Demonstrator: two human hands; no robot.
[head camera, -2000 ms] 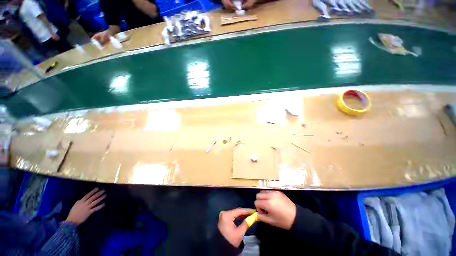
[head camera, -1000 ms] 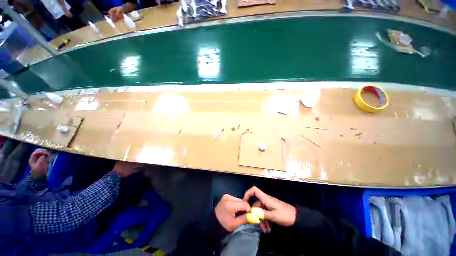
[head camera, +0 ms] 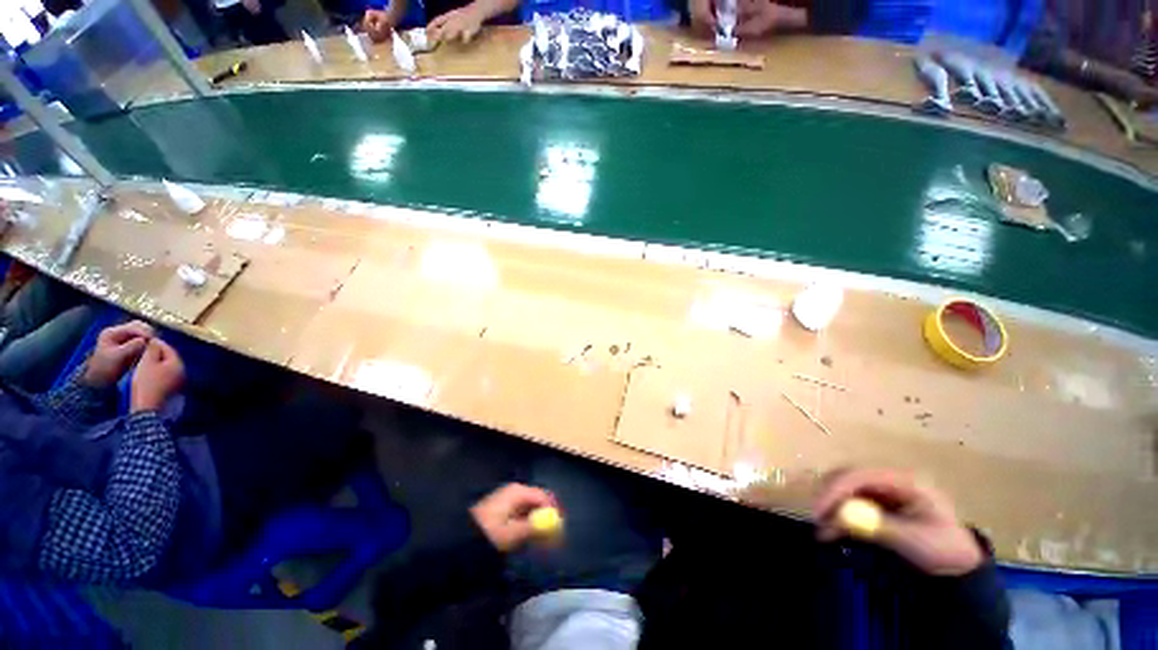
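My left hand (head camera: pixel 514 518) is over my lap below the bench edge, fingers curled, with a yellow taped tip showing; whether it holds anything is unclear. My right hand (head camera: pixel 904 518) is blurred at the bench's front edge, fingers bent and apart, with a yellow taped tip and nothing visible held. The hands are well apart. A yellow tape roll (head camera: pixel 941 340) lies on the bench beyond my right hand. A cardboard pad (head camera: pixel 645 423) with a white blob (head camera: pixel 682 405) lies near the front edge. A pale grey thing (head camera: pixel 578 621) shows at my lap.
Thin sticks (head camera: pixel 806 413) and a rounded white piece (head camera: pixel 817 306) lie on the cardboard-covered bench (head camera: pixel 419 305). A green conveyor (head camera: pixel 470 159) runs behind. A person in checked sleeves (head camera: pixel 114 508) sits at left. Pale parts (head camera: pixel 1060 625) show at lower right. People work across the belt.
My hands were together at the yellow tape and have separated. The left moved left; the right moved right and up to the bench edge. The camera view has also shifted and tilted.
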